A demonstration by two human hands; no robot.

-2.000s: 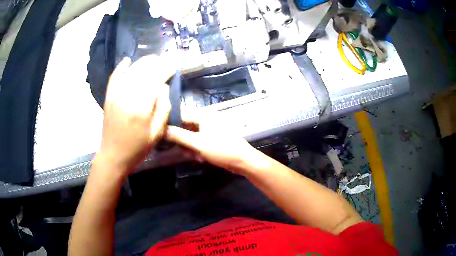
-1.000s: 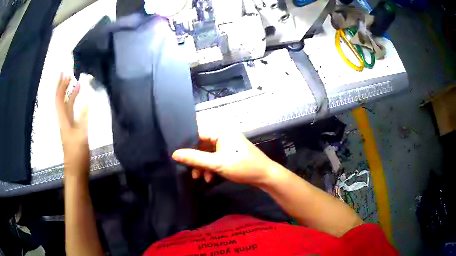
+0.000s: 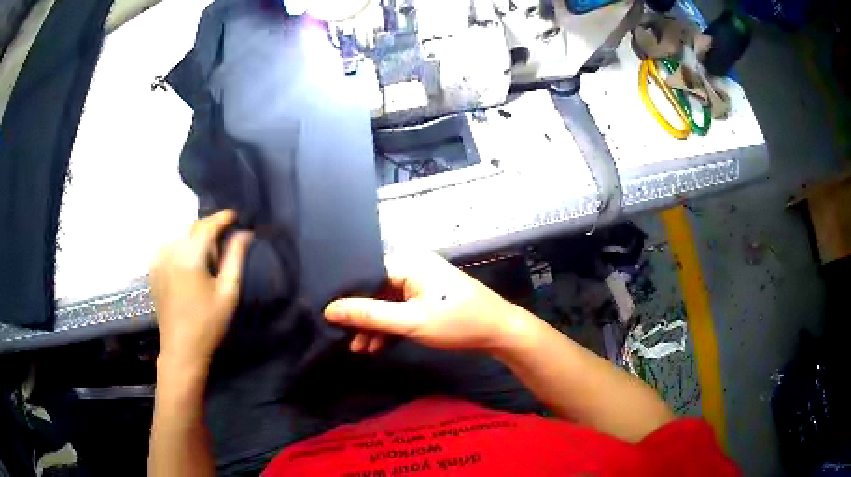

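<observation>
A dark garment piece (image 3: pixel 338 205) runs from the needle area of the overlock machine (image 3: pixel 439 61) over the table's front edge towards my lap. My right hand (image 3: pixel 420 307) grips its right edge just below the table edge, thumb on top. My left hand (image 3: pixel 196 284) holds bunched cloth of the same piece at its left side, fingers curled into a fold. The cloth and glare hide the presser foot.
A long dark strip stack (image 3: pixel 47 158) lies at the table's left. The machine bed opening (image 3: pixel 429 160) holds loose threads. A grey strap (image 3: pixel 592 154) crosses the table. Yellow and green loops (image 3: pixel 664 101) and tan scraps lie at the right end. Scraps litter the floor (image 3: pixel 746 252).
The garment piece was first bunched under my hands, then spread down over the table edge. My left hand has gone from open on the left to gripping the cloth. My right hand keeps its hold.
</observation>
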